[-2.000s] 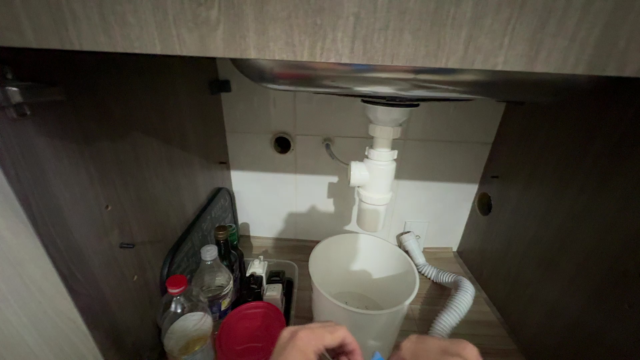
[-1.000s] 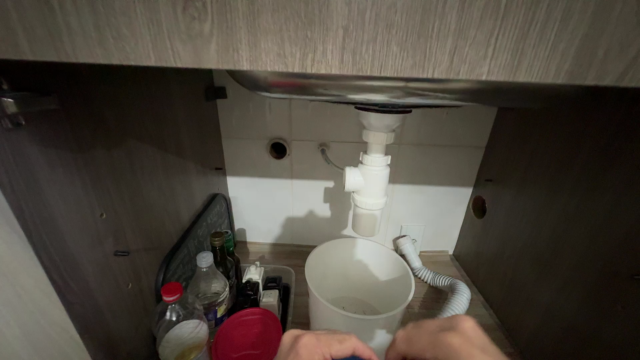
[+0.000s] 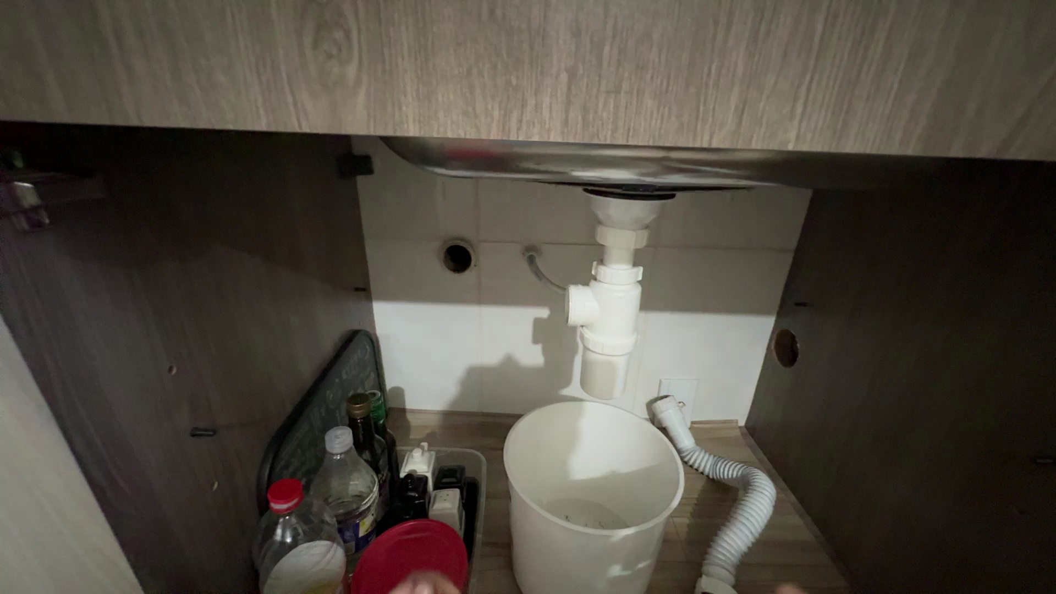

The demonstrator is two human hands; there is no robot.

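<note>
Only a blurred fingertip of my left hand (image 3: 425,583) shows at the bottom edge, in front of a red round lid or dish (image 3: 412,557). A sliver of my right hand (image 3: 790,589) shows at the bottom edge, right of the grey corrugated drain hose (image 3: 747,503). What either hand holds is out of view. A white plastic bucket (image 3: 590,462) stands on the cabinet floor, a little liquid in its bottom. Above it, the white plastic bottle trap (image 3: 610,322) hangs from the drain of the metal sink (image 3: 528,161); its side outlet is open.
Clear plastic bottles (image 3: 345,487), dark glass bottles (image 3: 363,433) and a clear bin (image 3: 478,495) of small containers stand at the left. A dark tray (image 3: 330,404) leans behind them. The wooden front panel (image 3: 528,74) crosses the top, and a wall hole (image 3: 456,256) sits left of the trap.
Both hands, seen near each other below the bucket before, have moved apart and mostly out of the bottom of the view. The bucket, hose and trap have stayed in place.
</note>
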